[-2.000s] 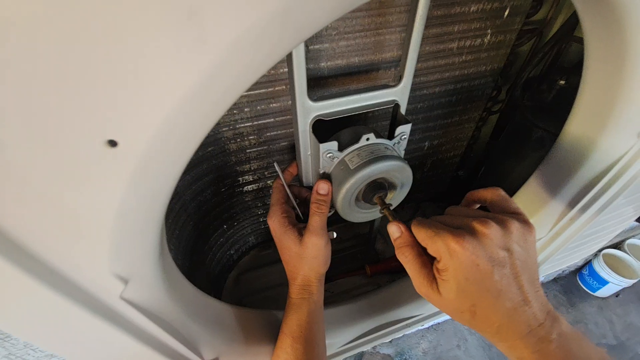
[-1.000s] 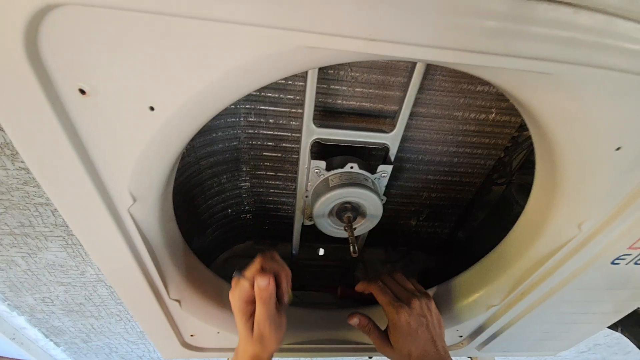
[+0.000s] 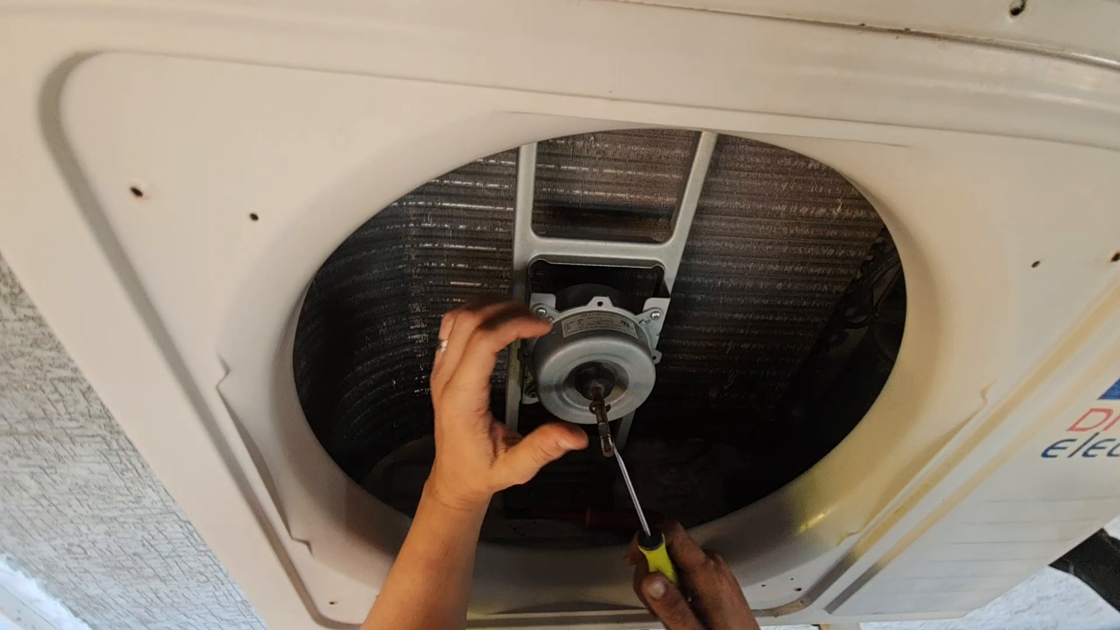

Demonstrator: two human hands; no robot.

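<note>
A round metal fan motor (image 3: 595,363) sits on a grey metal bracket (image 3: 602,250) inside the round opening of an air conditioner's outdoor unit. Its rusty shaft (image 3: 602,420) points down toward me. My left hand (image 3: 490,394) is spread at the motor's left side, thumb and fingers apart, with nothing between them; whether a fingertip touches the motor, I cannot tell. My right hand (image 3: 691,577), low in the view, grips the yellow-green handle of a screwdriver (image 3: 634,494). The blade's tip is at or close to the end of the shaft.
Finned coil (image 3: 770,254) lines the back of the opening. The white casing (image 3: 201,131) surrounds it, its rim close to both forearms. A red tool-like object (image 3: 612,519) lies in the shadowed bottom. Textured wall (image 3: 79,455) is at left.
My left hand has risen from the lower rim to the motor's side. A screwdriver now shows in my right hand, which had none visible a second ago.
</note>
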